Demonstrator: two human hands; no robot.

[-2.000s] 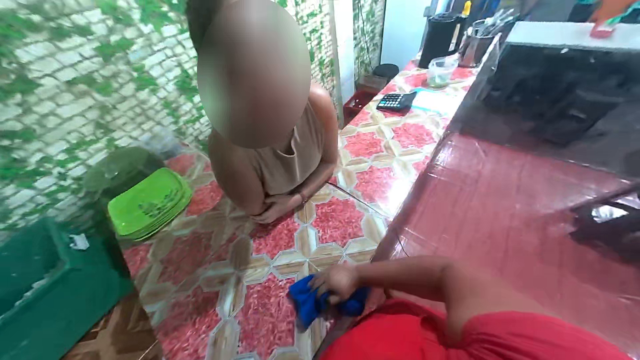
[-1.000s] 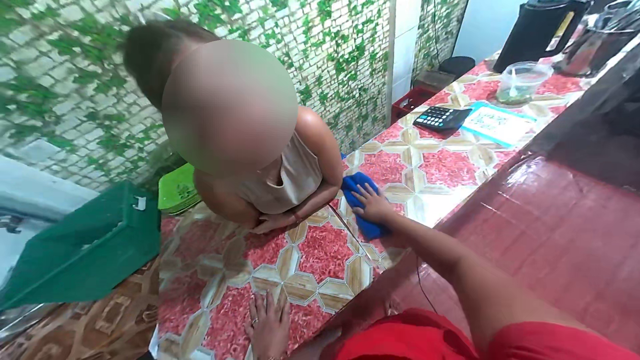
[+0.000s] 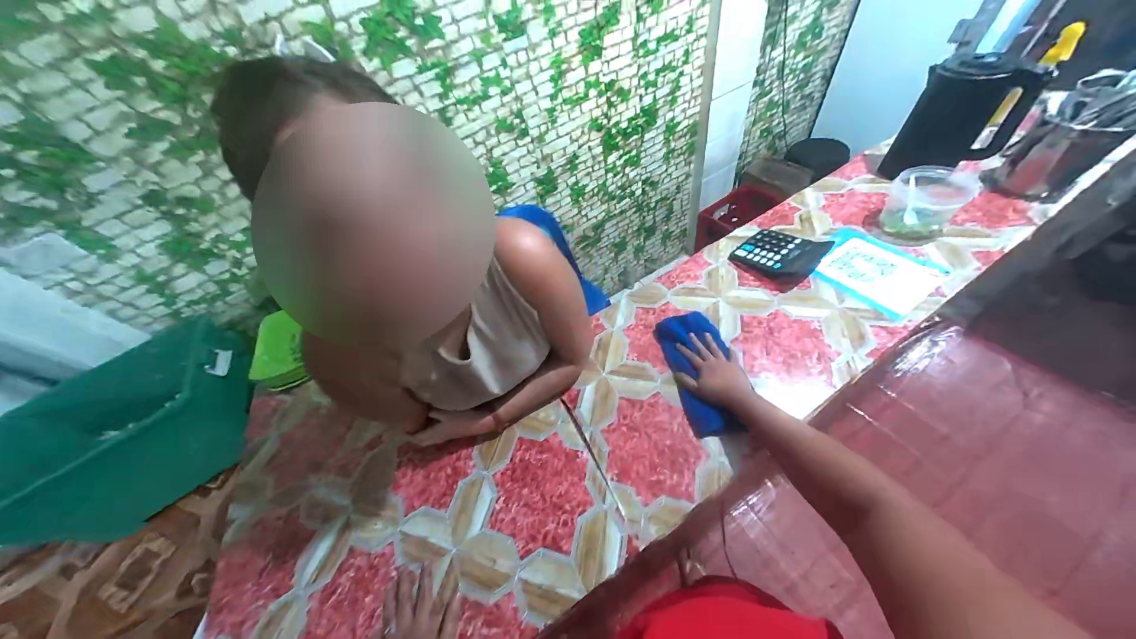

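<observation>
My right hand [image 3: 713,370] lies palm down with fingers spread on a folded blue cloth [image 3: 697,410], pressing it against the patterned tabletop [image 3: 541,479]. The cloth lies right of the person's bent elbow and near the table edge beside the reddish tiled surface. My left hand [image 3: 421,605] rests on the tabletop at the bottom of the view, fingers extended, partly cut off by the frame and holding nothing visible. A thin dark cord or crack line [image 3: 590,448] runs across the table between the two hands.
Another person [image 3: 493,346] leans on the table with folded arms. A calculator [image 3: 781,254], a blue-edged sheet [image 3: 879,273], a clear plastic tub [image 3: 927,202], a black jug [image 3: 963,115] and a metal utensil container [image 3: 1061,155] stand at right. Green plates [image 3: 277,353] and a green bin [image 3: 124,430] are left.
My right hand and the blue cloth have moved from the near part of the table to beside the calculator side. My left hand came into view by one second ago and remains on the table.
</observation>
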